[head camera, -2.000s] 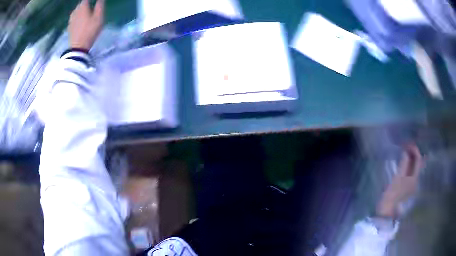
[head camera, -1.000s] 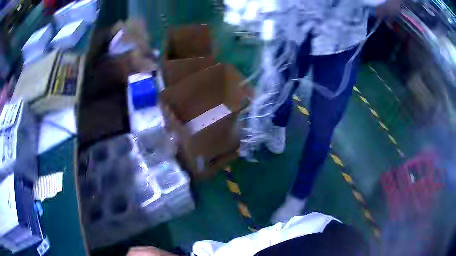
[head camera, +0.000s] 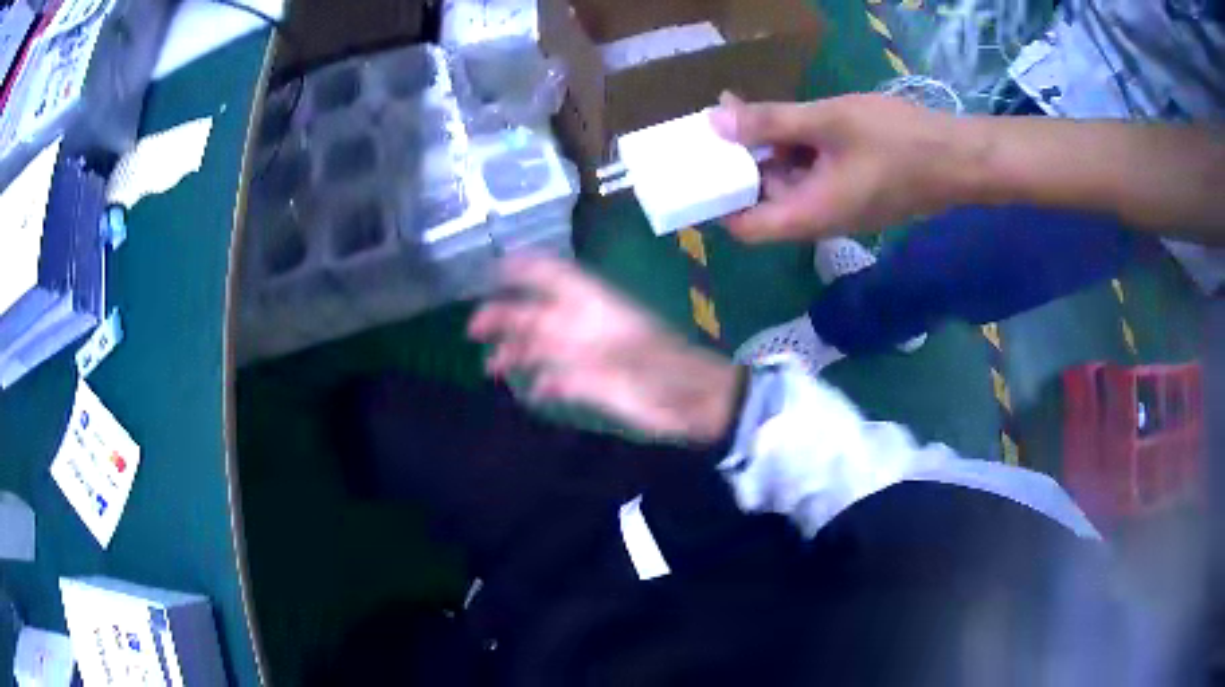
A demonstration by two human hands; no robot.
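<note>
A white square block with two prongs [head camera: 692,171], like a plug adapter, is held between the thumb and fingers of another person's hand [head camera: 806,161], which reaches in from the right. My right hand [head camera: 591,342] is below and to the left of the block, blurred, with fingers apart and nothing visible in it. It does not touch the block. My left hand is not in view.
The green bench [head camera: 188,309] at left bears a printed card [head camera: 97,463], a white printed box [head camera: 141,638] and stacked leaflets [head camera: 47,262]. Blister trays [head camera: 343,175] stand beside it. An open carton [head camera: 672,87], the person's legs [head camera: 994,275] and a red crate [head camera: 1135,436] are beyond.
The view has swung from the bench to the right side and then tilted lower. The other person's hand with the white block has come in, and my right hand has risen into view.
</note>
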